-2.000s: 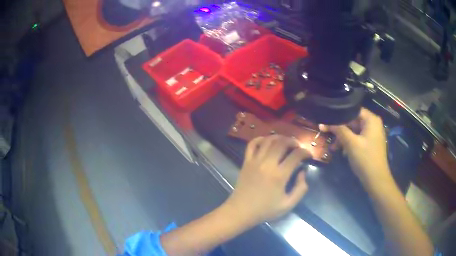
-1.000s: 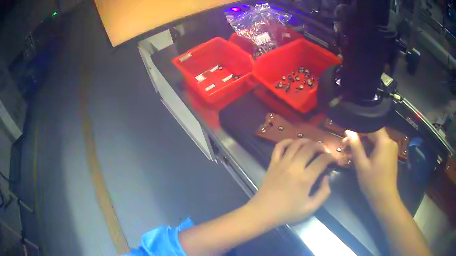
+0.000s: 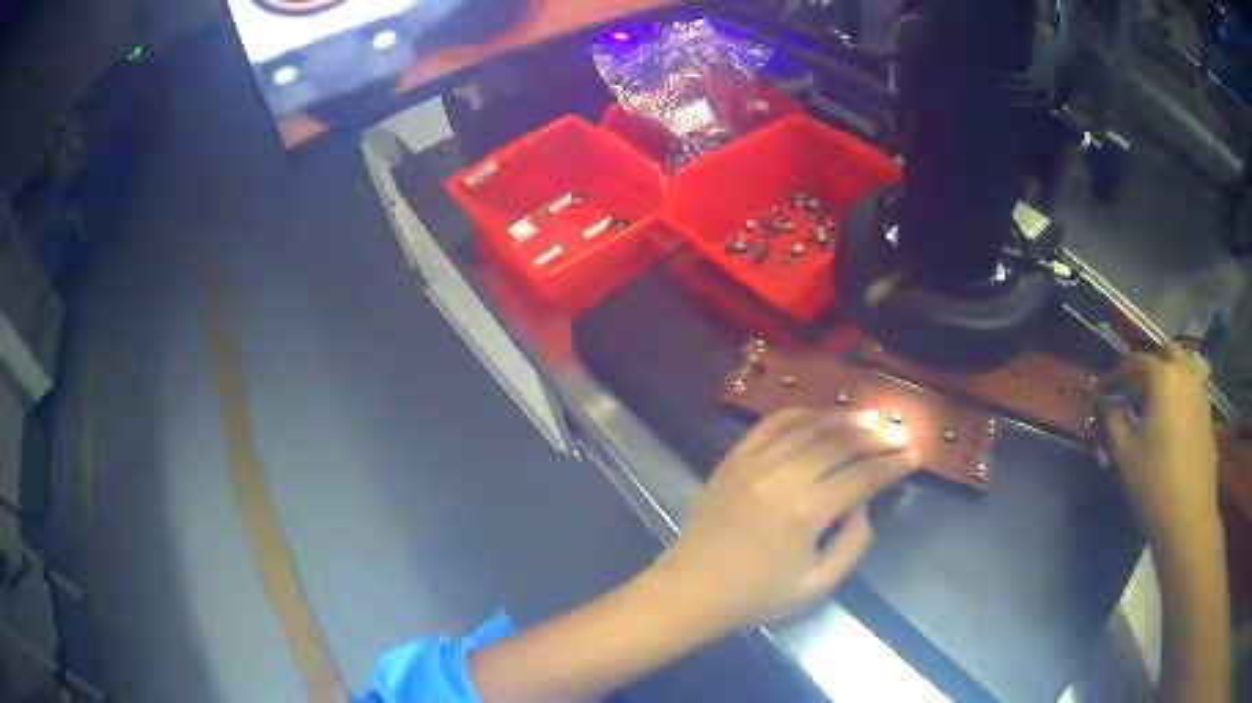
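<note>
A reddish-brown carrier plate (image 3: 947,426) with several small metal dots lies on the black pad (image 3: 1002,536), under the round microscope head (image 3: 961,309). Bright light falls on its middle. My left hand (image 3: 783,508) has its fingertips at the plate's near edge, beside the light spot; its thumb is bent below them. A second carrier plate (image 3: 1023,389) lies behind the first, partly under the microscope. My right hand (image 3: 1167,433) is at the far right, by the second plate's right end, with its fingers bent near a small blue thing. Whether it holds anything is unclear.
A red bin with white slips (image 3: 497,206) stands left of a red bin of loose metal parts (image 3: 707,213). A clear plastic bag (image 3: 673,89) lies behind them. The monitor (image 3: 453,41) is at the top left. A metal rail (image 3: 1112,309) runs behind the microscope.
My right hand has moved right, away from the lit spot. The front plate and my left hand have shifted right relative to the microscope. The monitor now shows a magnified round part.
</note>
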